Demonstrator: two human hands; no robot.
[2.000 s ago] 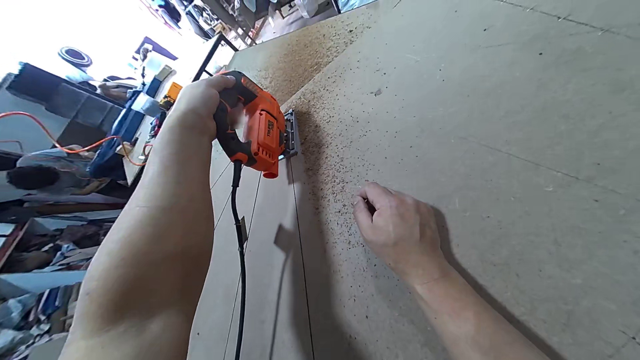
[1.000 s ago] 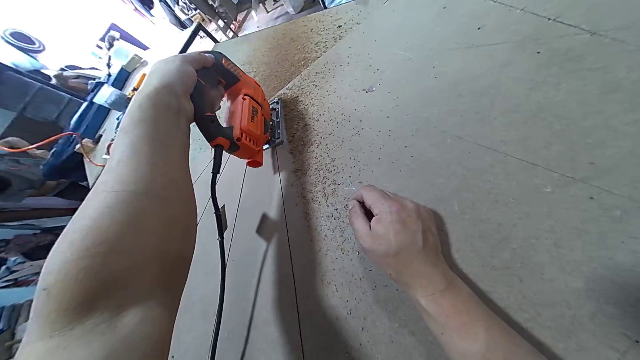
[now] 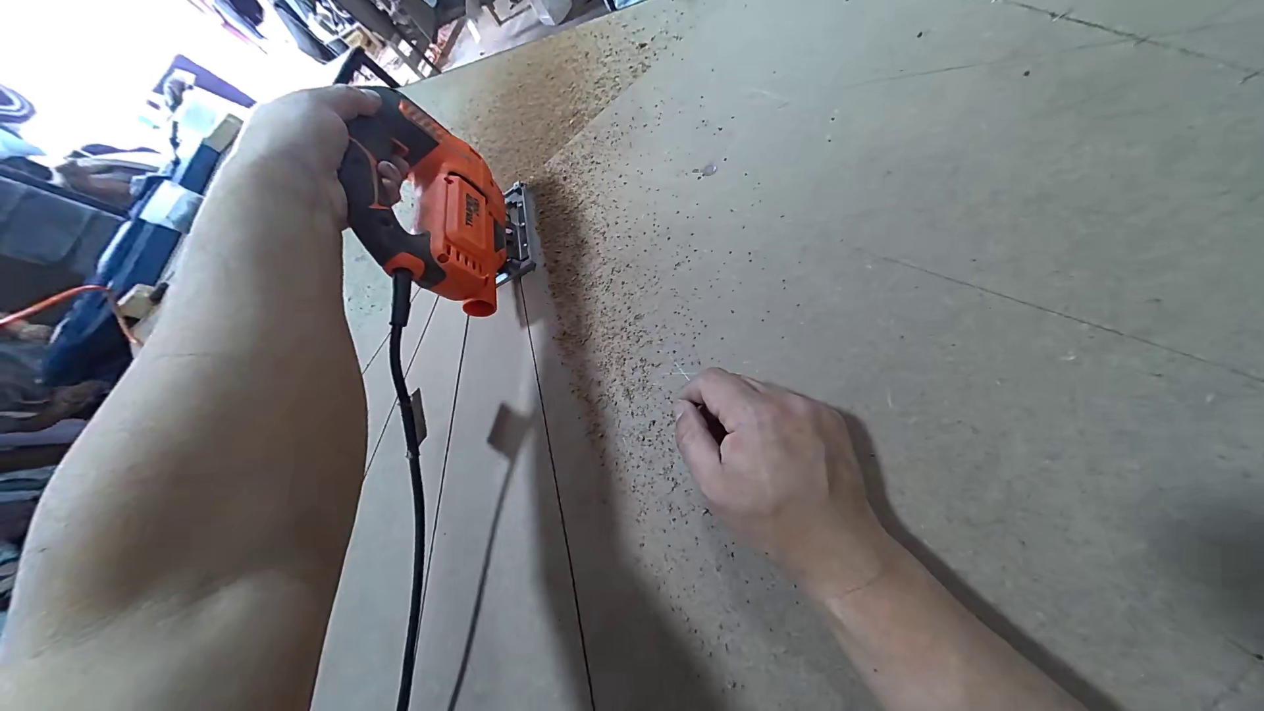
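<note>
An orange and black jigsaw (image 3: 459, 212) stands on a wood-fibre panel (image 3: 968, 197) at upper left, its metal base plate flat on the surface. Around its rear handle my left hand (image 3: 311, 138) is closed, fingers at the trigger. The blade is hidden. A thin dark cut line (image 3: 558, 474) runs from the base toward the bottom edge, and more lines lie left of it. My right hand (image 3: 770, 454) rests on the panel with its fingers curled in, right of the sawdust (image 3: 617, 336); nothing shows in it. A black power cord (image 3: 415, 494) hangs from the jigsaw.
Brown sawdust covers the far piece of board (image 3: 523, 99). Pencil lines cross the panel at right. Piled cloth (image 3: 89, 326) and an orange cord (image 3: 59, 296) lie beyond the left edge. A metal frame (image 3: 370, 64) stands past the far edge.
Between the first earlier frame and now, the jigsaw in my left hand has moved a little toward the panel's far edge. My right hand looks much the same.
</note>
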